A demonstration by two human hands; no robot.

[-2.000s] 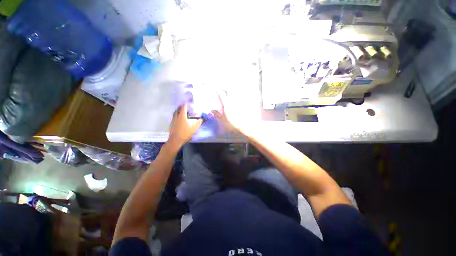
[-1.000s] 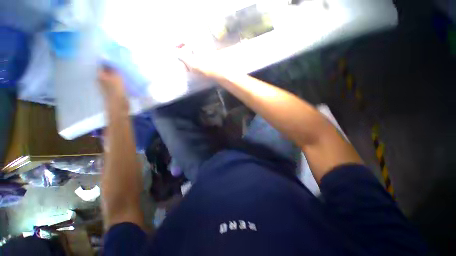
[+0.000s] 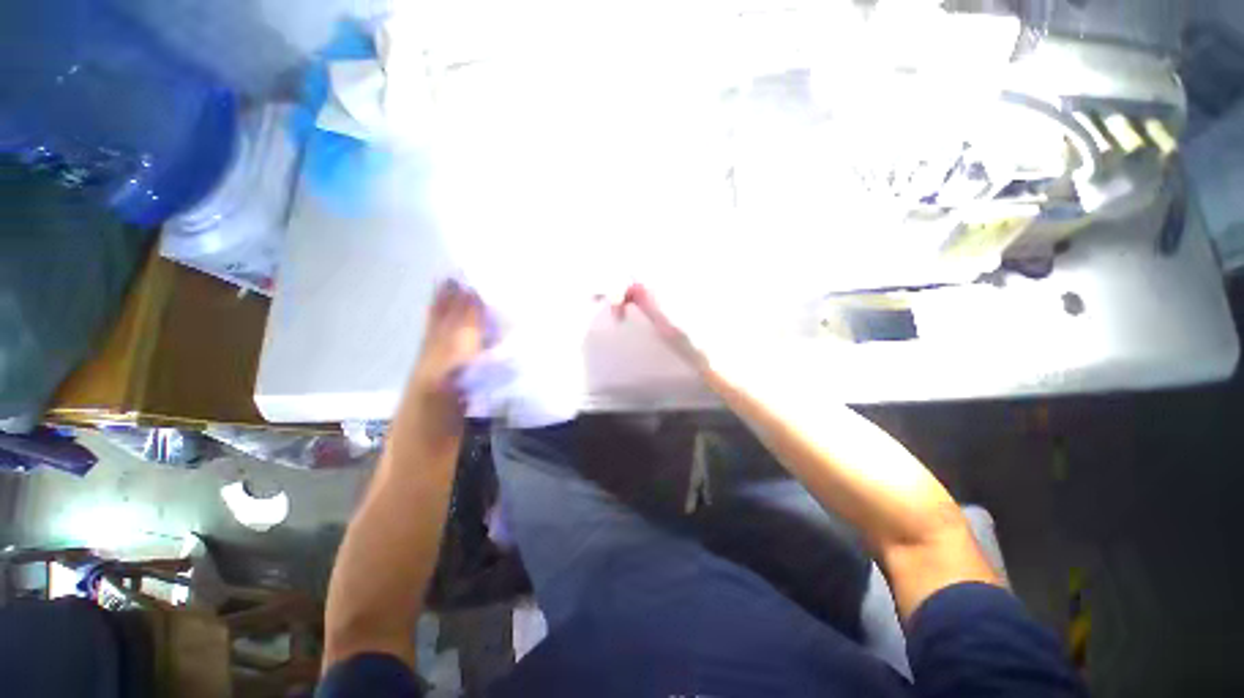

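Observation:
A thin pale lilac cloth piece (image 3: pixel 525 382) lies at the front edge of the white table, washed out by the lamp and hanging slightly over the edge. My left hand (image 3: pixel 453 334) is at the cloth's left side, blurred, with its fingers on or around the lilac fabric. My right hand (image 3: pixel 641 311) is to the right of the cloth, its fingertips bent near the table surface. Glare hides whether the right fingers pinch any cloth.
The overlock machine (image 3: pixel 1003 205) stands at the right of the table (image 3: pixel 334 314). White and blue scraps (image 3: pixel 348 116) lie at the back left, beside a large blue bottle (image 3: pixel 171 137). A cardboard box (image 3: pixel 205 341) is left of the table.
The view has swung back to face the table squarely. The hands now sit lower on it, near the front edge, and the lilac cloth is bunched beside my left hand.

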